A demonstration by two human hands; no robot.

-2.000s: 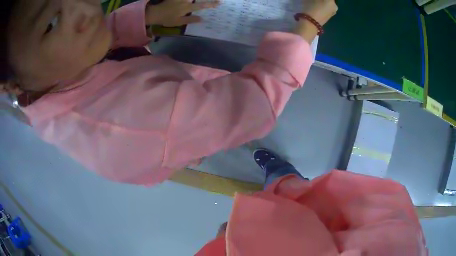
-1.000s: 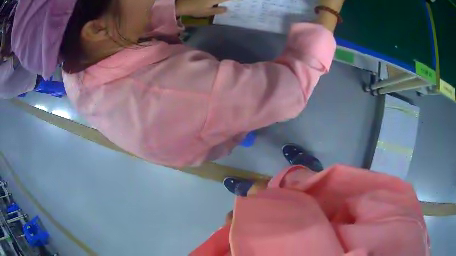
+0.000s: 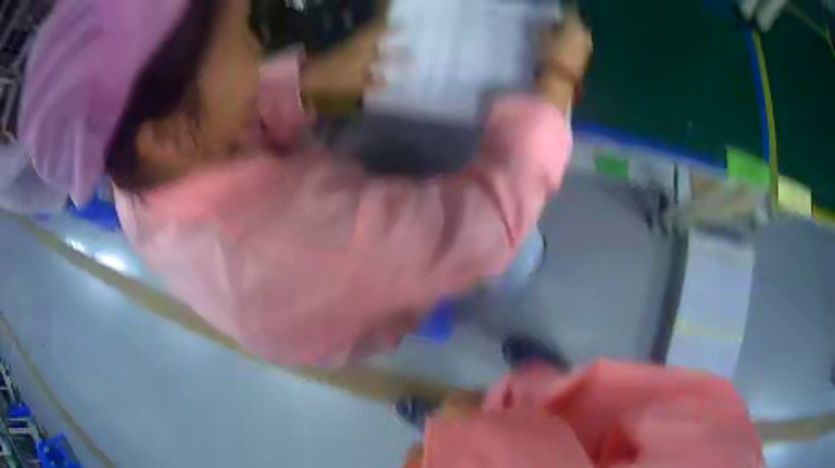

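A person in a pink smock point(image 3: 275, 247) and pinkish-purple cap stands in front of me, leaning over the bench. Their hands hold a white sheet point(image 3: 449, 59) with blurred lines of print at the top of the view. My own pink sleeves point(image 3: 632, 411) fill the bottom right. Small blurred skin-coloured patches show at their left edge. They may be parts of my hands, mostly hidden by the sleeves; I cannot tell which hand is which, their finger pose, or whether they hold anything.
The green bench mat point(image 3: 659, 73) with blue edge tape is at the upper right. Green labels point(image 3: 748, 168) and a pale yellow label point(image 3: 794, 196) mark its edge. A long white panel point(image 3: 712, 302) is below. Dark shoes and yellow-brown floor lines show. Blue items point(image 3: 57, 452) are bottom left.
The person has turned from facing me to facing the bench. The sheet now shows larger and reaches lower, with their hands at its sides. The view has shifted and blurred.
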